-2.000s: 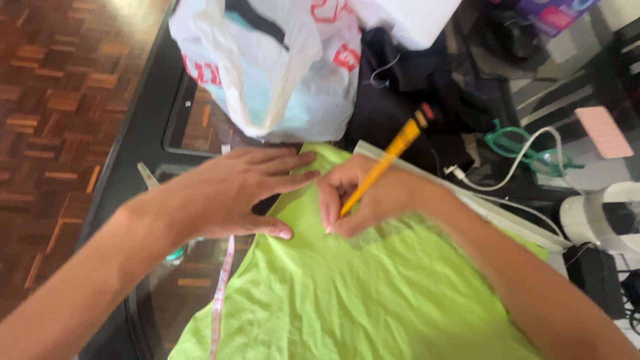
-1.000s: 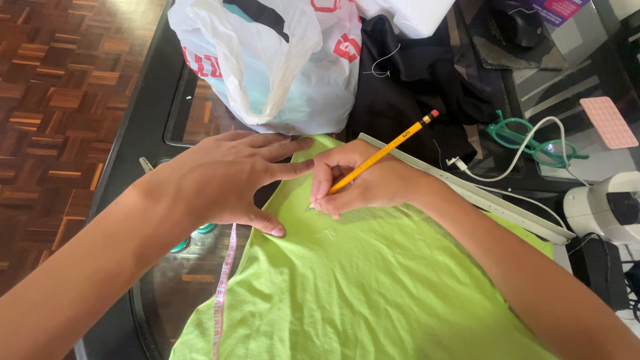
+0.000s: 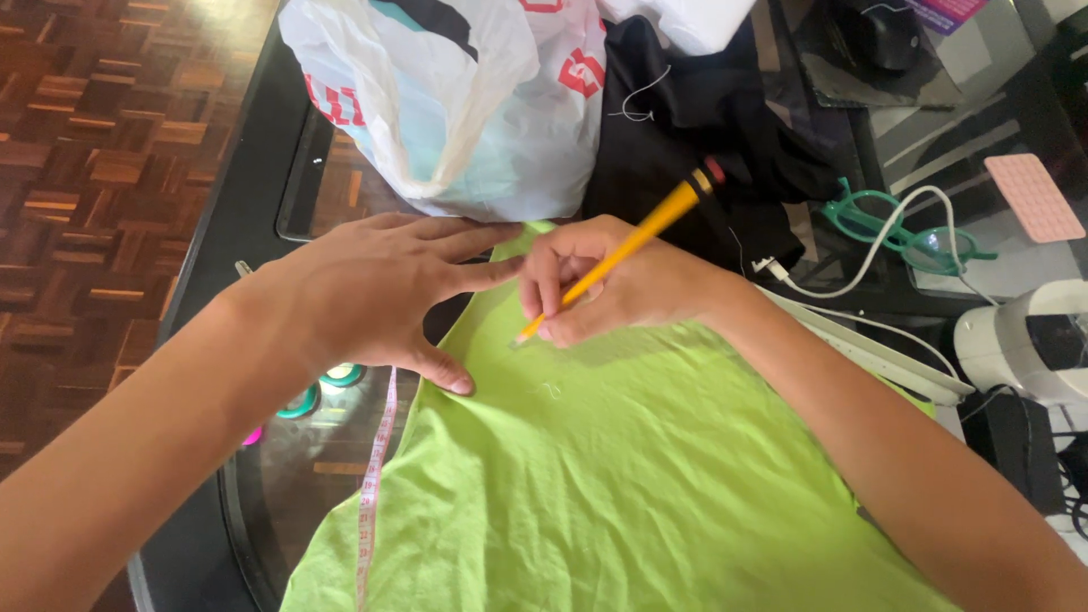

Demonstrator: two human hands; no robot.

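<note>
Lime green fabric (image 3: 578,476) lies wrinkled over the glass table. My right hand (image 3: 603,280) grips a yellow pencil (image 3: 633,242), its point down at the fabric's upper part and its eraser end up to the right. Flat and spread, my left hand (image 3: 382,293) presses at the fabric's left edge, the thumb on the cloth and the fingertips near my right hand. A pink measuring tape (image 3: 370,501) runs down along the left edge, its upper end hidden by my left hand. A short loose thread lies on the cloth.
A white plastic bag (image 3: 510,144) stands beyond my hands, beside black fabric (image 3: 680,161). To the right are green-framed glasses (image 3: 892,225), a white cable (image 3: 871,263), a long pale strip (image 3: 867,348) and a white device (image 3: 1020,340). Scissors with teal handles (image 3: 302,404) lie partly under my left arm.
The pencil point has moved slightly left and down across the fabric, and the pencil is tilted more steeply than a second ago. My left hand remains spread at the fabric's edge.
</note>
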